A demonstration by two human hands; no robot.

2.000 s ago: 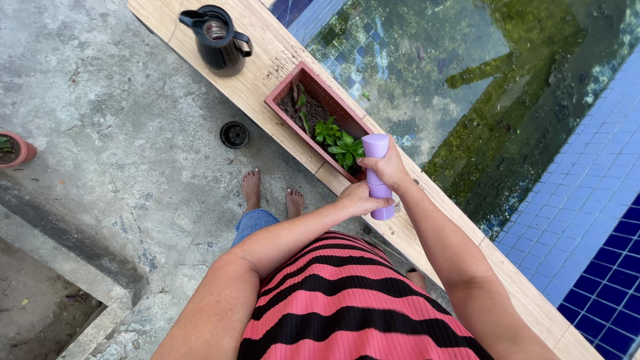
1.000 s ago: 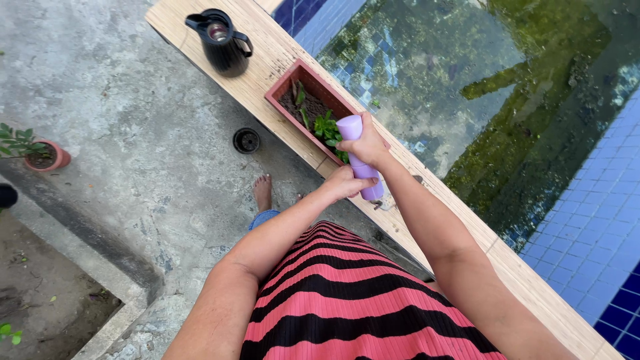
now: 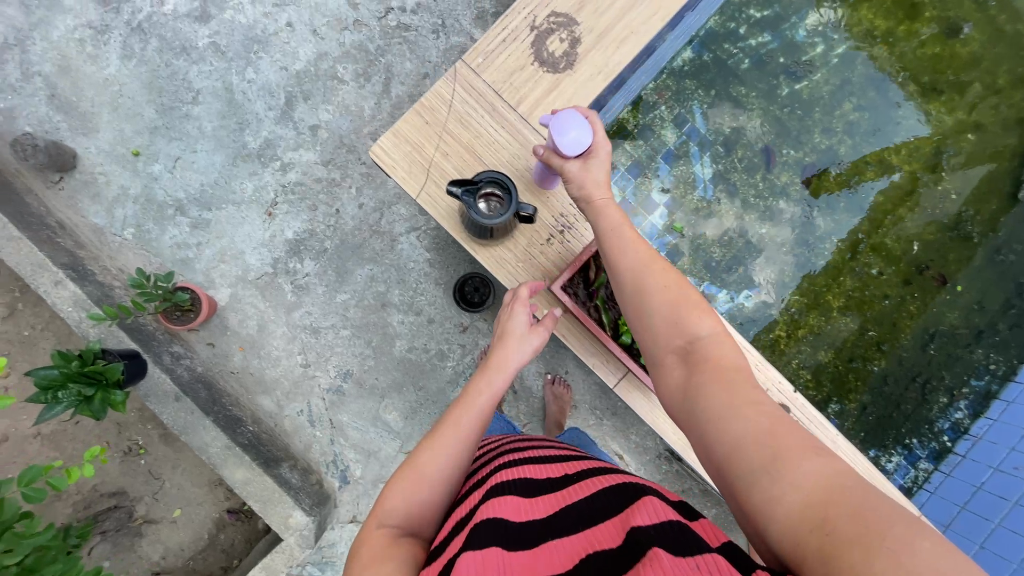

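My right hand (image 3: 586, 164) grips a lilac spray bottle (image 3: 570, 134) upright over the wood-look ledge, near its pool side. The fingers of my left hand (image 3: 524, 326) are apart and hold nothing, beside the near corner of a reddish-brown rectangular planter (image 3: 596, 326). Dark soil and green plants show in the planter; my right forearm hides part of it. Between my hands and farther left on the ledge stands a black jug (image 3: 490, 206) with its top open and a metallic inside.
A pool of murky water (image 3: 800, 208) borders the ledge (image 3: 428, 132). On the concrete floor are a small black pot (image 3: 474, 293) and, by a low kerb (image 3: 208, 408), a terracotta-coloured potted plant (image 3: 192, 307). A black potted plant (image 3: 124, 369) lies tilted beyond it.
My hands have parted. The right has carried the spray bottle from over the planter to beyond the jug; the left has let go of it. The view has shifted left along the ledge.
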